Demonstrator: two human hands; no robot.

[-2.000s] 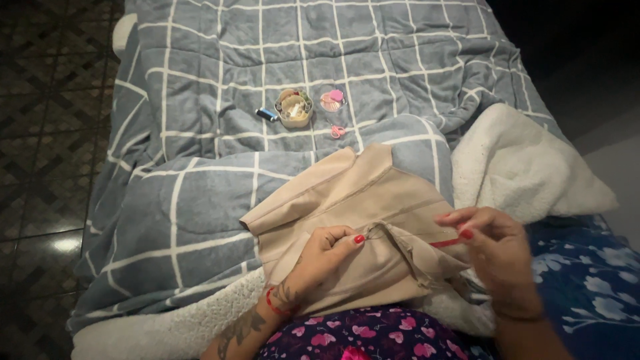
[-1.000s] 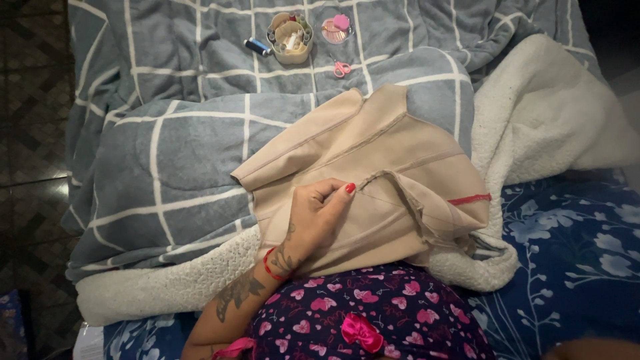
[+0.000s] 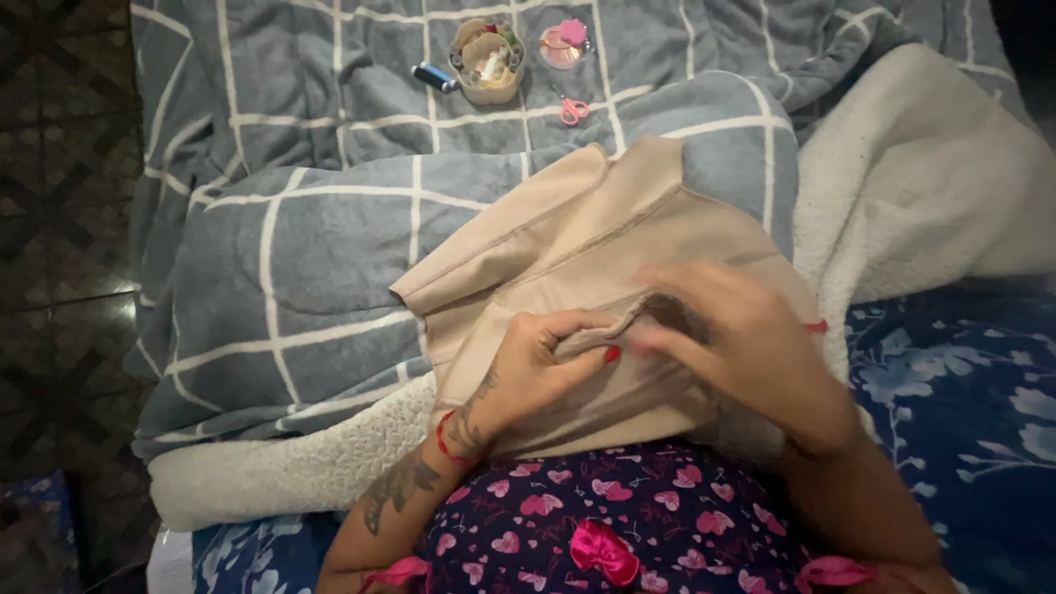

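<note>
A beige fabric garment (image 3: 577,239) with stitched seams lies across my lap and the grey checked blanket. My left hand (image 3: 549,363) pinches the garment's seamed edge between thumb and fingers. Close by on the right, my right hand (image 3: 726,338) is blurred at the same raised edge; whether it grips the cloth or holds a needle cannot be made out. A bit of red (image 3: 817,327) shows at the garment's right side.
On the grey checked blanket (image 3: 346,214) stand a container of sewing supplies (image 3: 488,70) and a round clear case with pins or needles (image 3: 563,45). Beside them lie a blue thread spool (image 3: 434,77) and pink-handled small scissors (image 3: 573,110). White fleece (image 3: 924,181) is bunched at right.
My right hand, low at the right edge of the view one second ago, is back over the garment near my left hand. My left hand still pinches the seamed edge.
</note>
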